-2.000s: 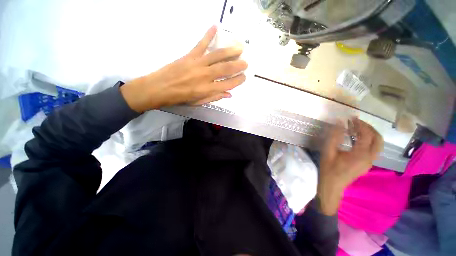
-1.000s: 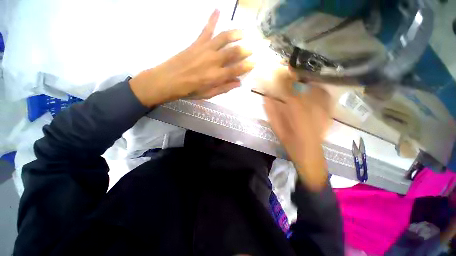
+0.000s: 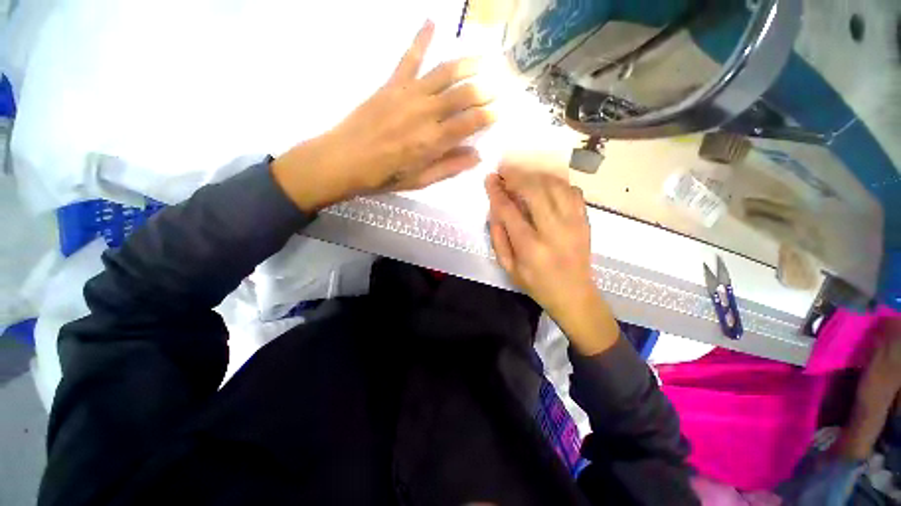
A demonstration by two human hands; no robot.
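Overexposed white fabric (image 3: 217, 79) spreads over the table at the upper left and reaches under the lamp-lit needle area. My left hand (image 3: 405, 128) lies flat on the fabric with its fingers apart, left of the needle area. My right hand (image 3: 543, 222) is at the table's front part, just right of my left hand, with its fingers bent and fingertips down at the fabric edge. Whether it pinches the fabric cannot be told. The sewing machine head (image 3: 642, 59) stands right above my hands. Thread snips (image 3: 724, 298) lie at the right on the ruler strip.
A ruler strip (image 3: 632, 287) runs along the table's front edge. A paper sticker (image 3: 696, 196) and a tan block (image 3: 796, 267) are on the machine bed. A blue crate (image 3: 99, 223) is at the left. Pink fabric (image 3: 741, 415) and another person's arm (image 3: 877, 385) are at the lower right.
My right hand has moved left from the ruler's right end to the fabric edge beside my left hand. The snips now lie uncovered. My left hand has stayed nearly in place on the fabric.
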